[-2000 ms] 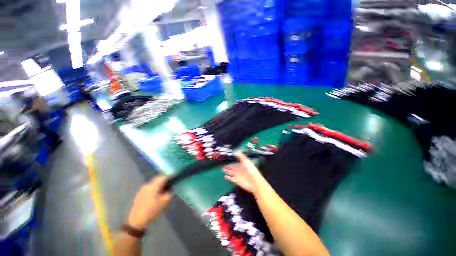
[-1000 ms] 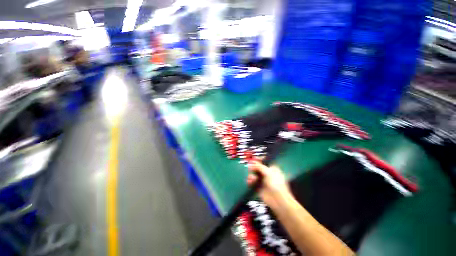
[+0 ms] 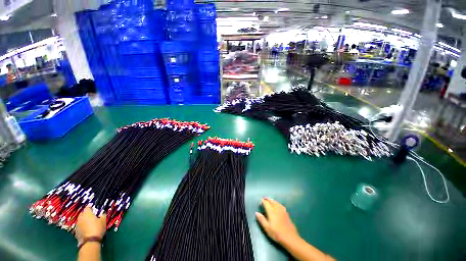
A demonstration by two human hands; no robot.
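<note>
A bundle of black cables [image 3: 125, 158] lies fanned out at the left, with red and white sleeves at both ends. My left hand [image 3: 91, 224] is on its near red-and-white ends; its fingertips are hidden among them, so its grip cannot be told. A second bundle of black cables [image 3: 209, 204] lies in the middle, with red and white sleeves at its far end; its near part runs out of the picture's bottom. My right hand [image 3: 276, 220] is just right of this bundle, over the green bench [image 3: 317, 193], fingers slightly apart, holding nothing.
A black cable pile [image 3: 301, 104] with whitish-silver ends lies at the back right. A pale green tape roll [image 3: 365, 196] and a looped white cord [image 3: 434, 176] are at the right. An open blue crate [image 3: 56, 120] stands at back left, stacked blue bins [image 3: 153, 66] behind the bench.
The view has swung right, from the aisle to the bench. The dark strand of cables held earlier is no longer in my right hand. My left hand has come back into view at the left bundle.
</note>
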